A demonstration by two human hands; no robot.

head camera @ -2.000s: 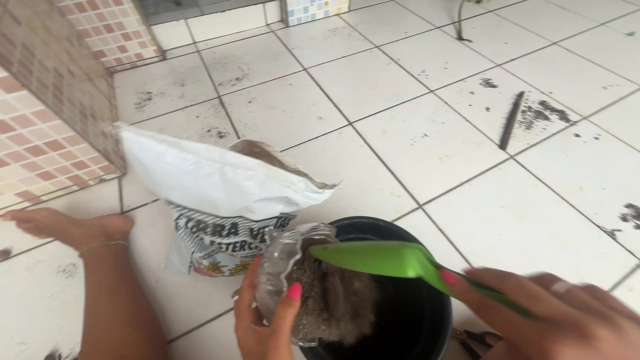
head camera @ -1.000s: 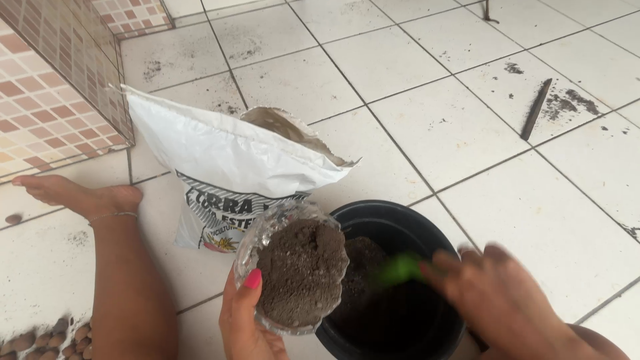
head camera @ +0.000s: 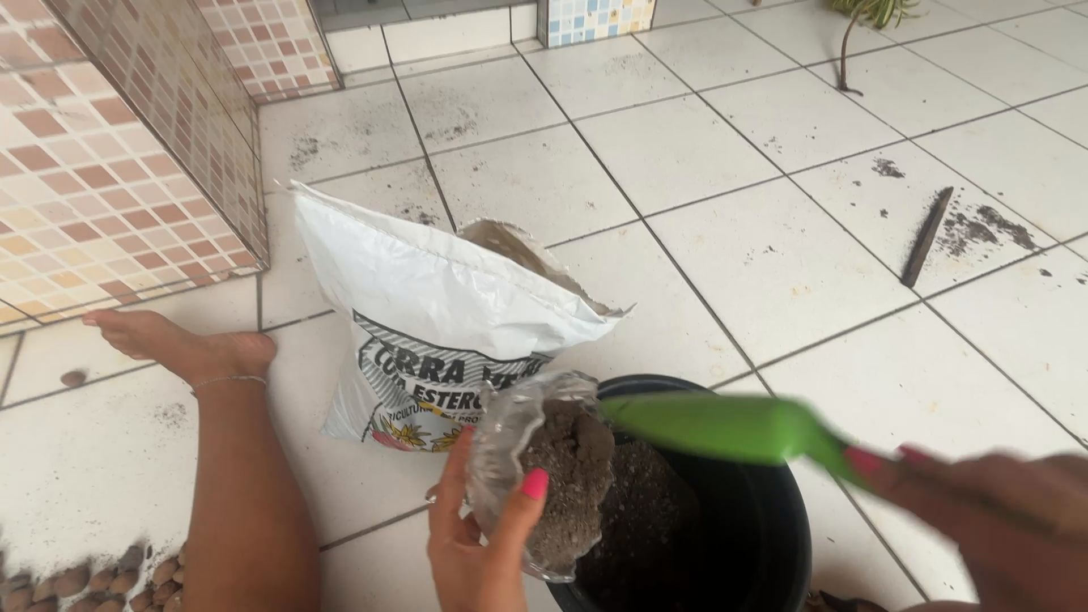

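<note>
My left hand [head camera: 489, 518] grips a clear scalloped bowl [head camera: 501, 459] filled with dark soil [head camera: 569, 484], tilted toward a black plastic pot [head camera: 795, 518]. The pot holds some loose soil [head camera: 642, 501] on its left side. In my right hand [head camera: 986, 501] is a green garden trowel [head camera: 714, 425], blurred, its blade over the pot and its tip close to the bowl's rim. Behind the bowl stands an opened white plastic bag of soil [head camera: 442, 297], which bears printed writing.
A dark stick [head camera: 928, 238] lies by spilled soil [head camera: 986, 229] on the white floor tiles. A plant [head camera: 850, 42] is at the top right. Clay pebbles [head camera: 93, 586] sit at the bottom left near my leg [head camera: 246, 476]. A mosaic-tiled pillar [head camera: 102, 170] stands at the left.
The bowl, upright with its soil facing up a second ago, is now tipped toward the pot. The trowel, low inside the pot then, is raised beside the bowl's rim.
</note>
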